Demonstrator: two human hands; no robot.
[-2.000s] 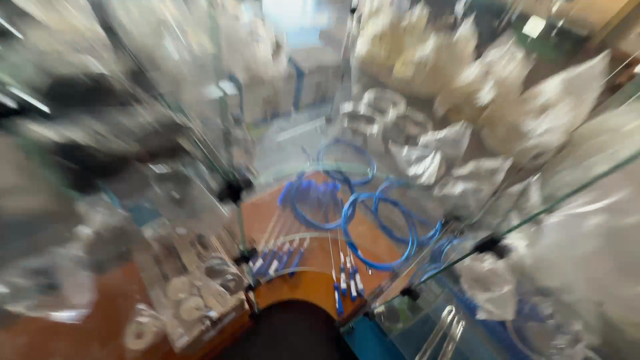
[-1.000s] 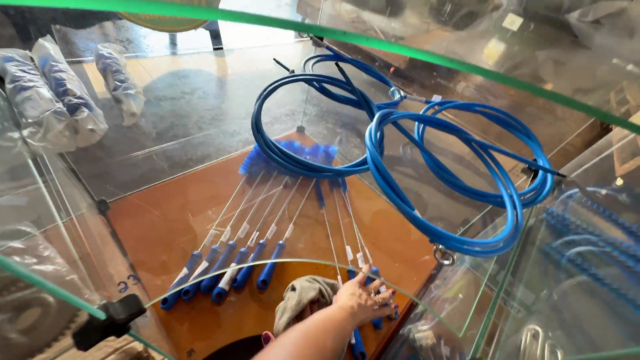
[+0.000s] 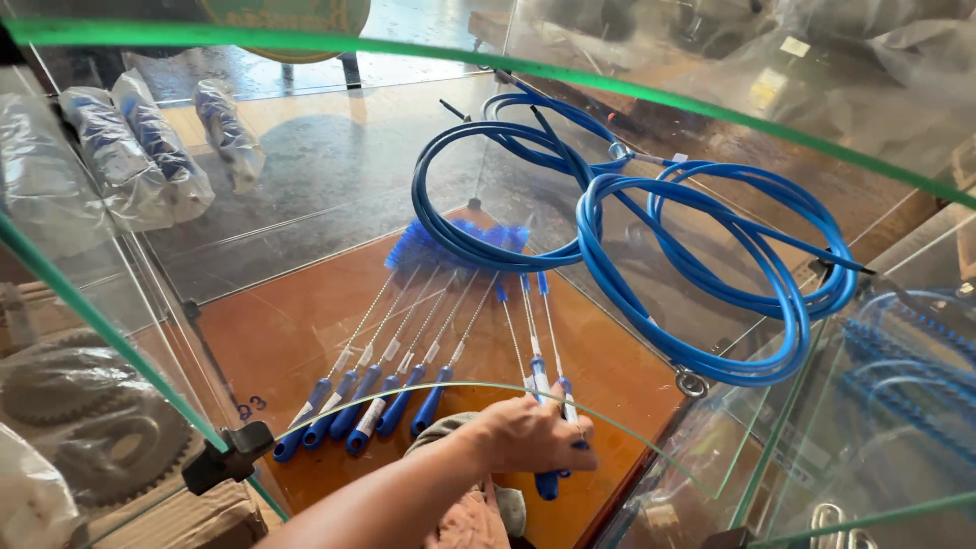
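Observation:
My left hand reaches in from the bottom, its fingers closed about the blue handles of thin brushes at the right of the orange-brown shelf. Fingers hide part of these handles. Left of the hand, several blue-handled brushes with twisted wire stems lie fanned out, their blue bristles bunched at the back. A grey cloth shows beneath my forearm. Beside the cloth is a wrinkled pinkish shape; whether it is my right hand cannot be told.
Coiled blue hoses or cables lie behind and right of the brushes. A curved glass edge crosses above; a black clamp joins panes at the lower left. Toothed metal sprockets and plastic-wrapped blue items stand left.
The reaching hand was not seen two seconds ago. One second ago it was over the right-hand brushes with fingers spread; now its fingers are drawn in around the handles. The view has swung and steadied.

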